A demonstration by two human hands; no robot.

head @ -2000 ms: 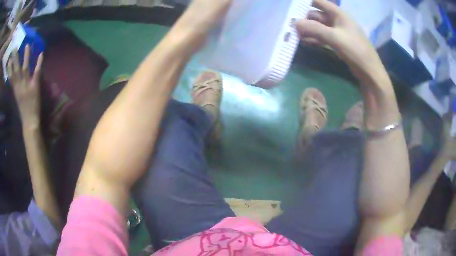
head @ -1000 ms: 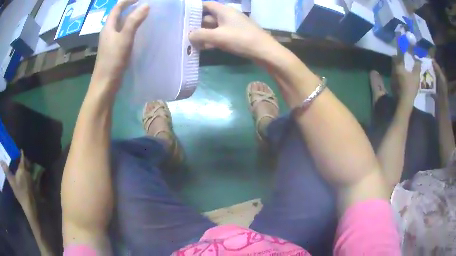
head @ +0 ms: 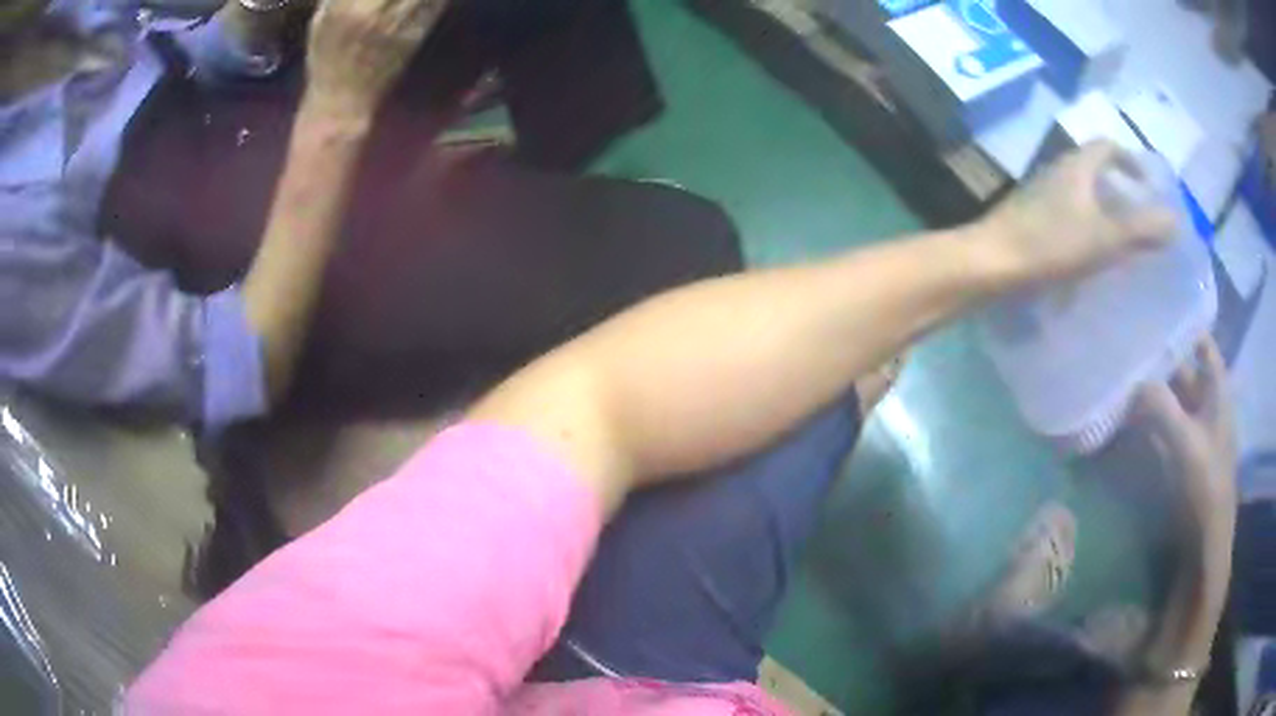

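The frosted plastic body (head: 1106,329) is held in the air above my lap at the right of the view, with its whitish ribbed end (head: 1094,431) towards the lower right. My left hand (head: 1085,217) is closed at the body's upper edge, blurred, with the fingers partly hidden. My right hand (head: 1182,420) holds the body's lower right edge by the ribbed end. The small holes seen in the ribbed end before cannot be made out now.
Blue and white cartons (head: 966,49) lie on the white-topped bench with a brown edge (head: 896,105) at the upper right. A seated neighbour's arm (head: 315,210) and dark lap are at the left. Shiny film-wrapped material (head: 84,560) is at the lower left. The floor (head: 756,140) is green.
The view has swung to the left, so the body and both hands now appear at the right. The body's frosted face shows more broadly. My left hand has shifted along its upper edge.
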